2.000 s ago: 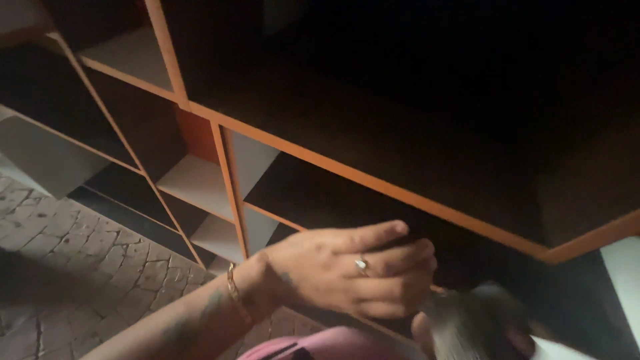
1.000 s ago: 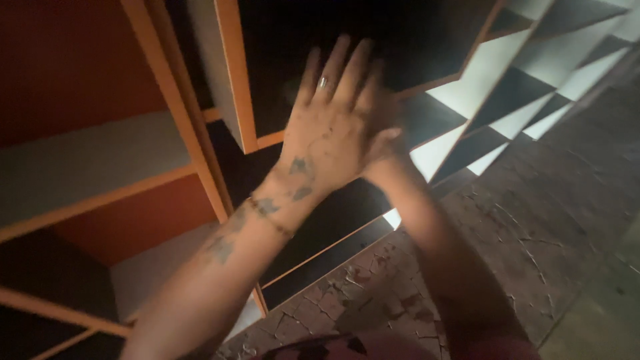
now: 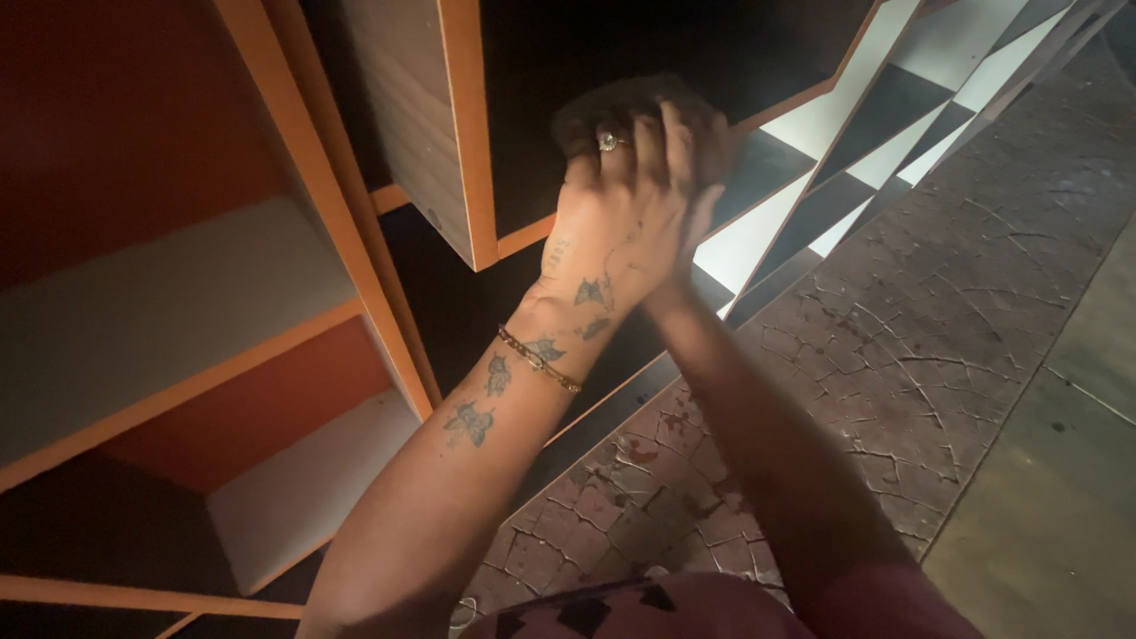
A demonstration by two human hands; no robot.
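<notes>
My left hand (image 3: 621, 213), back up, wears a ring; a chain bracelet (image 3: 540, 359) circles the tattooed wrist. Its fingers point up and overlap my right hand (image 3: 706, 146), which is blurred and mostly hidden behind it. The two hands touch in front of the black interior of a shelving unit (image 3: 479, 133) with orange edges. Around the fingertips is a dark blurred shape (image 3: 612, 98); whether it is an object or a shadow cannot be told. What lies between the palms is hidden.
Orange-edged shelf compartments (image 3: 337, 319) stand at the left. Black and white compartments (image 3: 754, 240) recede to the upper right. Below runs cracked-pattern paving (image 3: 887, 355), with a smoother slab (image 3: 1047, 470) at the far right.
The view has swung a lot since the first frame. My left hand was then near the lower middle, apart from a dark, unclear shape. In the last second both hands have stayed together.
</notes>
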